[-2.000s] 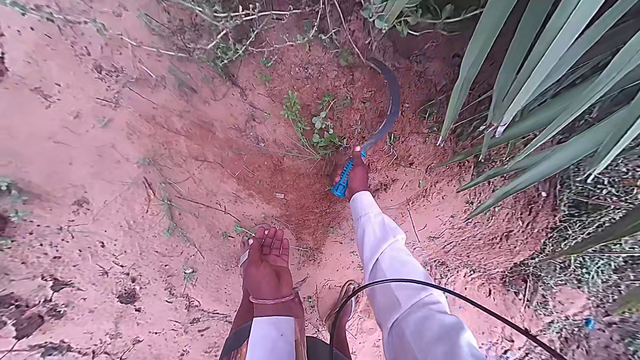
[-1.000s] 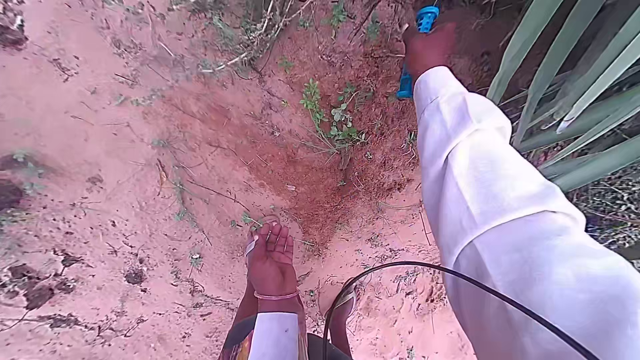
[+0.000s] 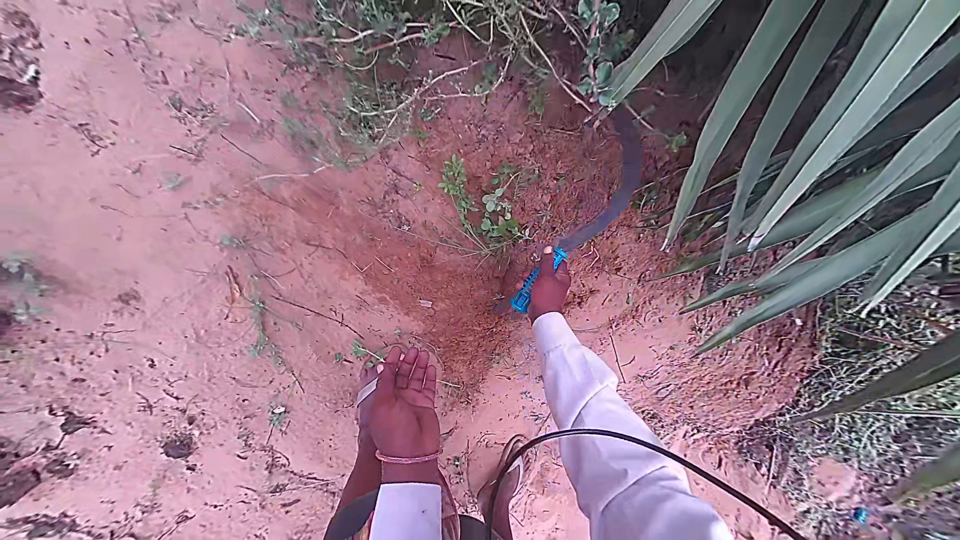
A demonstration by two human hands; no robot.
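Observation:
My right hand (image 3: 549,286) is closed around the blue handle of a sickle (image 3: 628,169). The dark curved blade reaches up and right from the hand, low over the reddish soil, and its tip is hidden near the leaves and twigs. A small green weed (image 3: 491,210) grows just up and left of the handle. My left hand (image 3: 409,390) rests palm up near my foot, fingers apart, with nothing in it.
Long stiff leaves (image 3: 795,150) hang over the right side. Thin branches and low shrubs (image 3: 382,82) lie along the top. A black cable (image 3: 600,433) curves across the lower right, over my sandalled foot (image 3: 510,472).
Since one second ago, my right hand has come back from the top edge toward me with the sickle, and the blade shows again. The left hand has stayed much the same.

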